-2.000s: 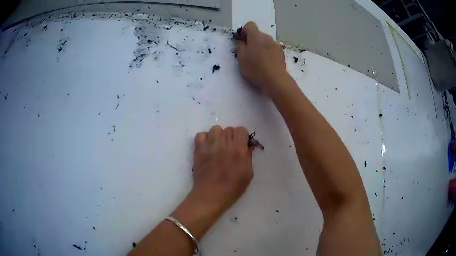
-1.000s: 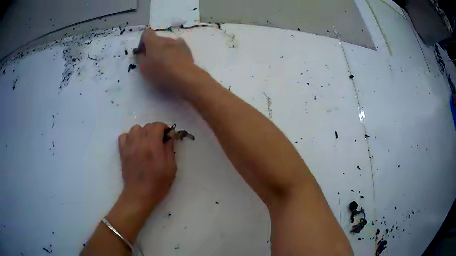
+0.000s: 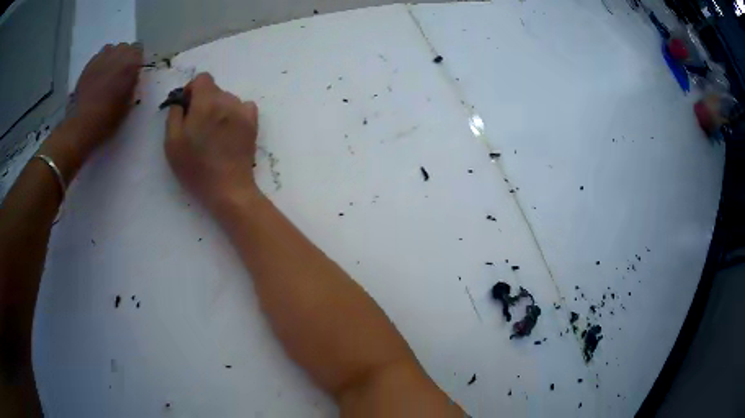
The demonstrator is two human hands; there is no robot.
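Note:
My right hand (image 3: pixel 211 135) is closed on a grey-brown lump (image 3: pixel 175 99) that sticks out at its left side, low over the white tabletop. My left hand (image 3: pixel 106 86) lies at the table's far edge, beside the white strip between the grey boards; its fingers are curled, and whether it holds anything is hidden. A dark strand of residue (image 3: pixel 160 63) lies just right of it at the board edge. A faint dark smear (image 3: pixel 272 167) shows right of my right hand.
Dark clumps (image 3: pixel 523 314) and crumbs lie on the right near a yellowish seam (image 3: pixel 535 237). Grey boards (image 3: pixel 229 18) lie along the far side. A blue tray (image 3: pixel 676 64) and clear bags with red contents (image 3: pixel 707 114) are at the far right.
The view has shifted right. My left hand has moved forward from mid-table to the far edge. My right hand has come away from that edge, nearer to me, still with the lump.

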